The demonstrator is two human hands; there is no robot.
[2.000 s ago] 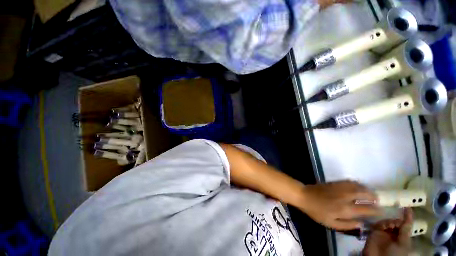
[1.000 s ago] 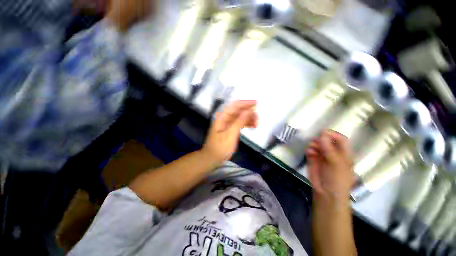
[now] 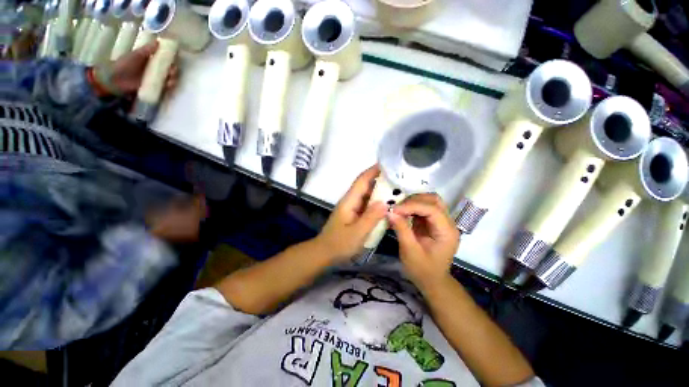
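A cream hair dryer (image 3: 380,193) is held in front of my chest, its silver-grey barrel ring (image 3: 453,143) facing up with a dark centre. My left hand (image 3: 351,223) is closed round the handle, just below the barrel. My right hand (image 3: 429,234) has its fingertips together at the dark button spots on the handle face. Whether a tiny piece is between those fingertips cannot be told. The patterned band at the handle's bottom shows below my left hand.
Rows of cream dryers lie left (image 3: 273,94) and right (image 3: 559,189) on the white bench (image 3: 193,113). A co-worker's hand (image 3: 128,72) holds another dryer at left. A cream bowl (image 3: 406,6) is at the back. Another dryer (image 3: 616,30) lies sideways at upper right.
My hands were apart and empty-looking over the bench edge; now they are together on a dryer held before my chest. The view has turned and the co-worker's hand now shows on a dryer.
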